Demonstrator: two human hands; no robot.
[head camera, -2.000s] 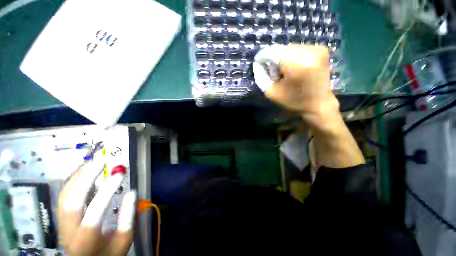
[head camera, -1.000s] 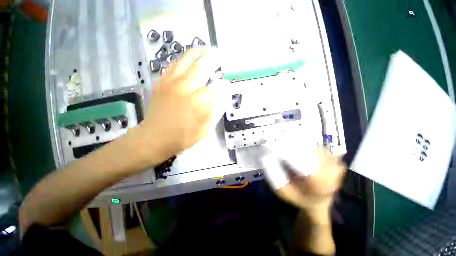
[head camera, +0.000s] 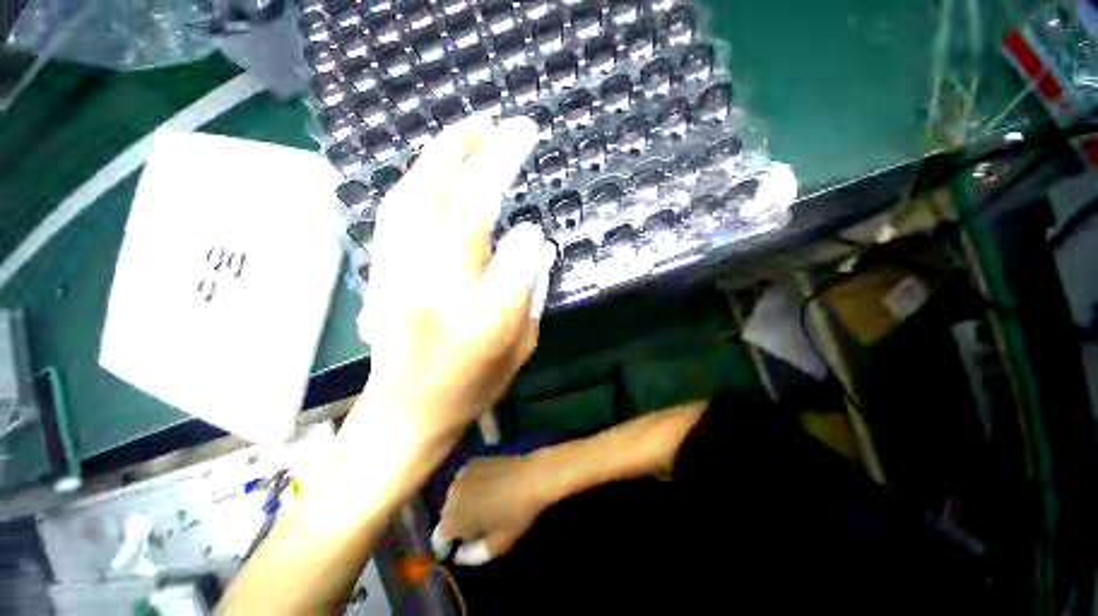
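A clear blister tray (head camera: 617, 90) with rows of pockets holding glossy dark shells lies on the green bench. My left hand (head camera: 440, 277), white cots on its fingers, reaches over the tray's left part from the lower left. Its thumb and forefinger are apart; its palm side is hidden, so I cannot tell if it holds a shell. My right hand (head camera: 494, 505) hangs low in front of my body, fingers bent down with white cots on the tips. What is under its fingers is too dark to tell.
A white sheet (head camera: 229, 289) with three small dark shells lies left of the tray. The machine bed's corner (head camera: 96, 542) is at lower left, with an orange connector (head camera: 415, 568). Clear plastic (head camera: 120, 30) lies at upper left. Cables and cartons are at right.
The view has turned from the machine bed back to the bench and tray. My left hand has left the shell pile and is over the tray. My right hand has left the right fixture.
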